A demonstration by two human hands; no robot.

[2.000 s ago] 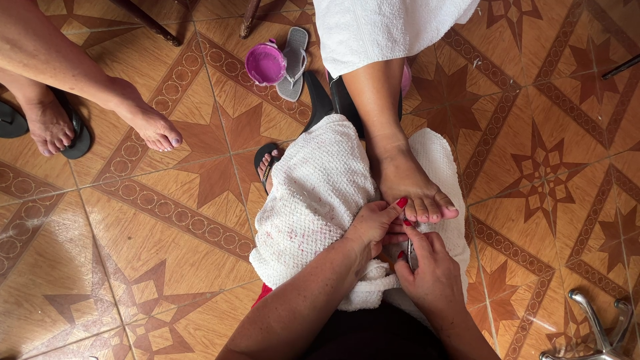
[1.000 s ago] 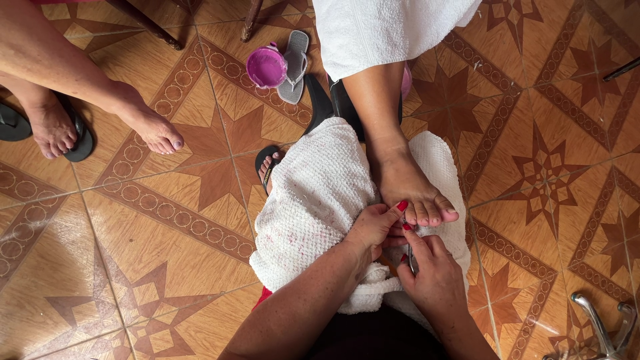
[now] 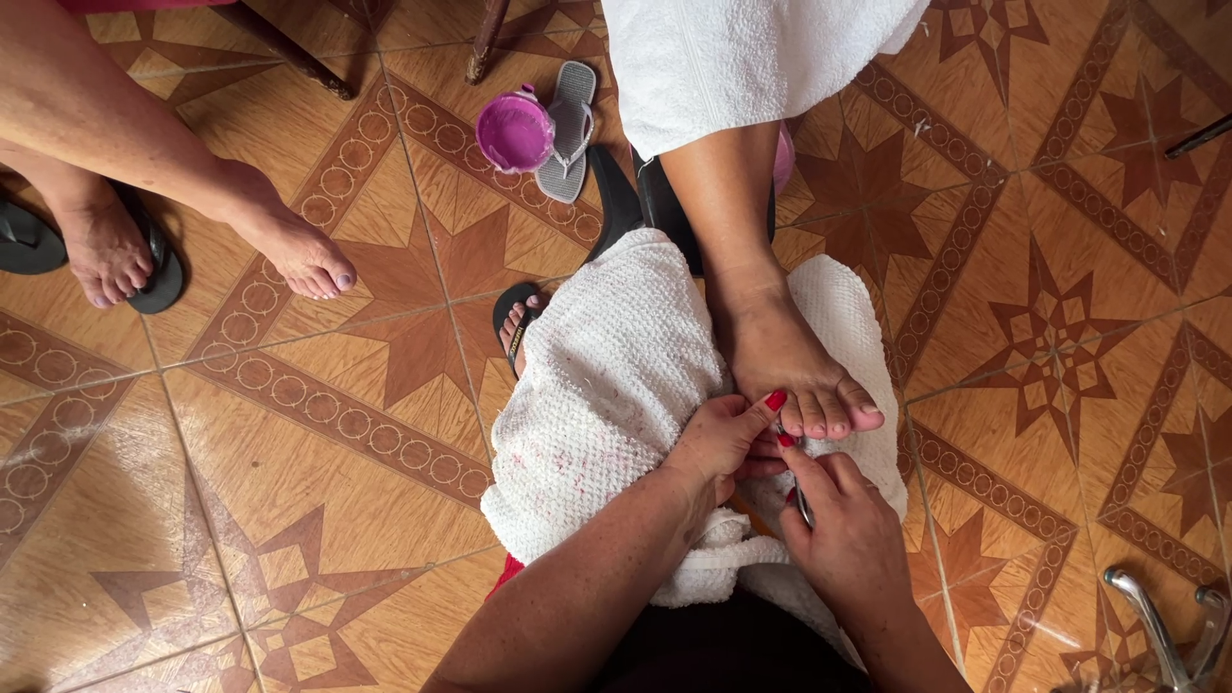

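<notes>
A person's bare foot (image 3: 784, 346) rests over a white towel (image 3: 842, 308), toes toward me. At its smaller toes, my left hand (image 3: 727, 443) grips the toe edge, with the red-nailed thumb on top and the fingers underneath. My right hand (image 3: 842, 520) is closed around a small metal hand tool (image 3: 803, 506), whose tip is near the same toes; the tip is mostly hidden by my fingers, so its exact kind cannot be told. Another white textured towel (image 3: 597, 395), with small reddish specks, covers my lap beside the foot.
A purple bowl (image 3: 515, 133) stands beside a grey flip-flop (image 3: 568, 135) on the tiled floor. Another person's bare feet (image 3: 289, 241) and black flip-flops (image 3: 159, 260) are at the left. A white towel (image 3: 741, 67) drapes the leg above. Metal chair legs (image 3: 1150, 616) stand lower right.
</notes>
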